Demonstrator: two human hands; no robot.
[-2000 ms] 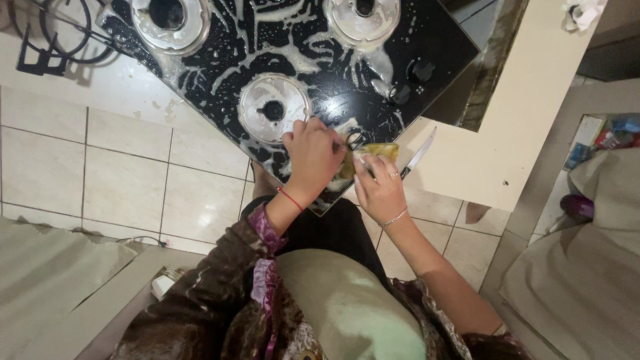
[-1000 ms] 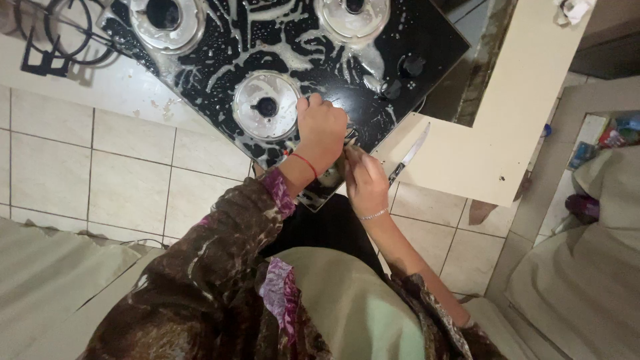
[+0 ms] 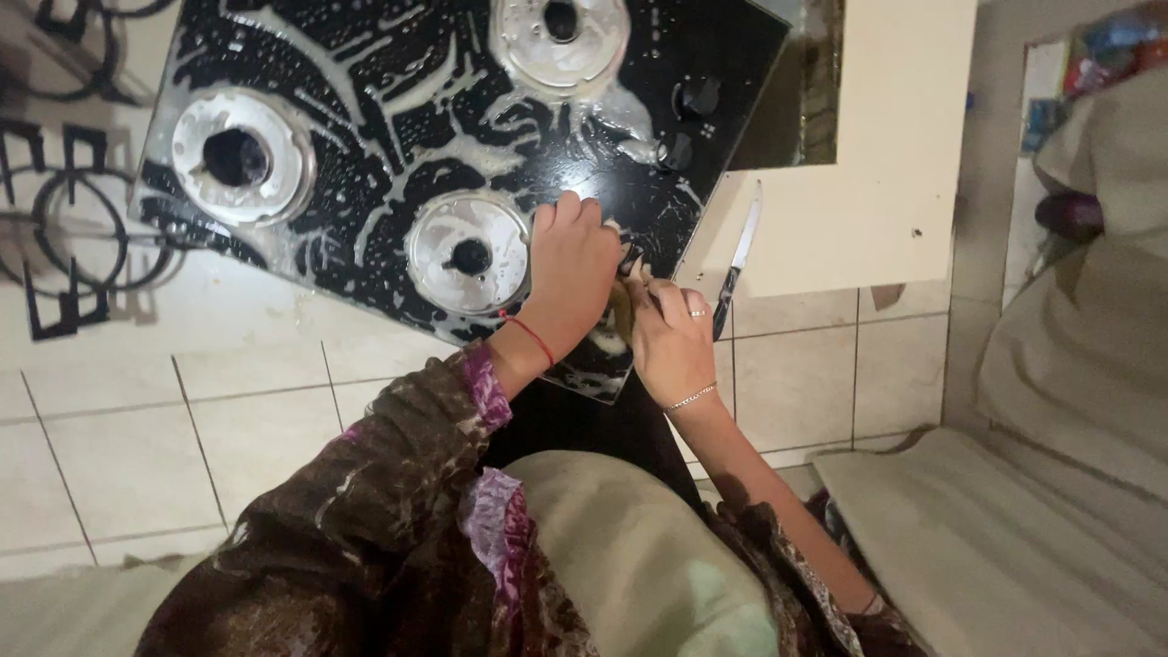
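Note:
A black glass gas cooktop, wet and streaked with suds, lies turned at an angle on the counter. My left hand is over its near corner, beside the nearest round metal burner base; its fingers curl around a small dark part that is mostly hidden. My right hand grips a yellowish sponge, pressed against the same part between the two hands. Just right of my right hand lies a knife with a black handle, blade pointing away. Control knobs sit near the cooktop's right side.
Black metal pan supports lie on the pale counter at the left. At the right, the pale countertop has a rectangular cutout. Beige cloth covers something at the far right, near a dark purple object. Tiled floor shows below.
The yellow sponge showed more openly between the hands two seconds ago; now the fingers cover much of it. The hands remain close together at the cooktop's near corner. The view has shifted closer.

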